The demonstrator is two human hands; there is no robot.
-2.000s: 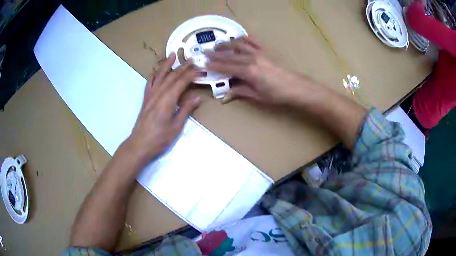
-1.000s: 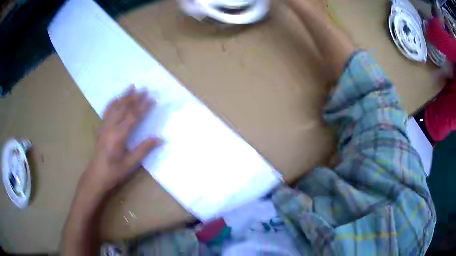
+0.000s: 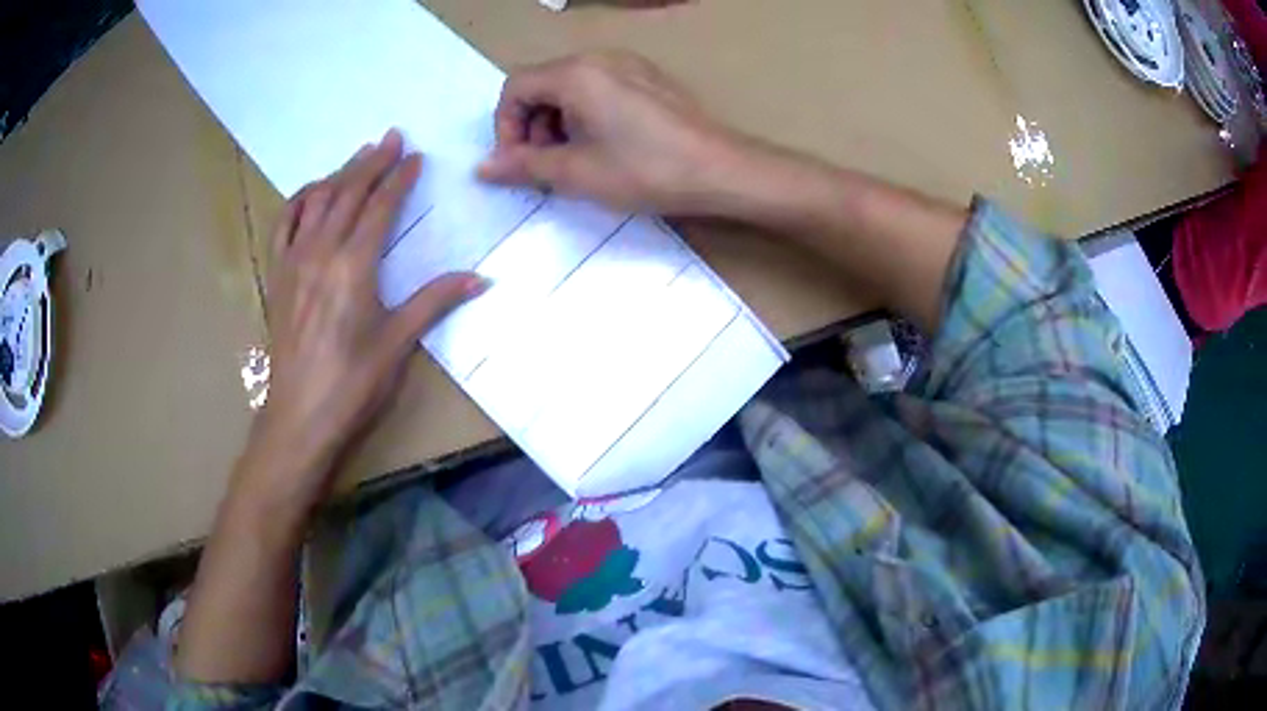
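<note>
A long white label sheet (image 3: 632, 340) with thin dark cross lines lies slantwise in front of me, its near end at the table edge. My left hand (image 3: 334, 299) rests on the sheet's left edge, fingers extended, thumb spread. My right hand (image 3: 598, 139) is over the sheet's right edge, with thumb and index fingertips close together at its surface. Whether a sticker is between them is too small to tell. A bit of a white part (image 3: 553, 4) shows at the top edge, mostly cut off.
A round white base (image 3: 25, 333) lies at the left edge. More bases (image 3: 1139, 35) overlap at the upper right. Spare white sheets (image 3: 1139, 327) lie low at the right, near another person's red sleeve (image 3: 1223, 264). The tan cardboard top (image 3: 862, 84) has whitish residue patches.
My right hand has come back from the far side to the sheet. My left hand stays on the sheet. The view has shifted, so the base in front is now almost out of the picture.
</note>
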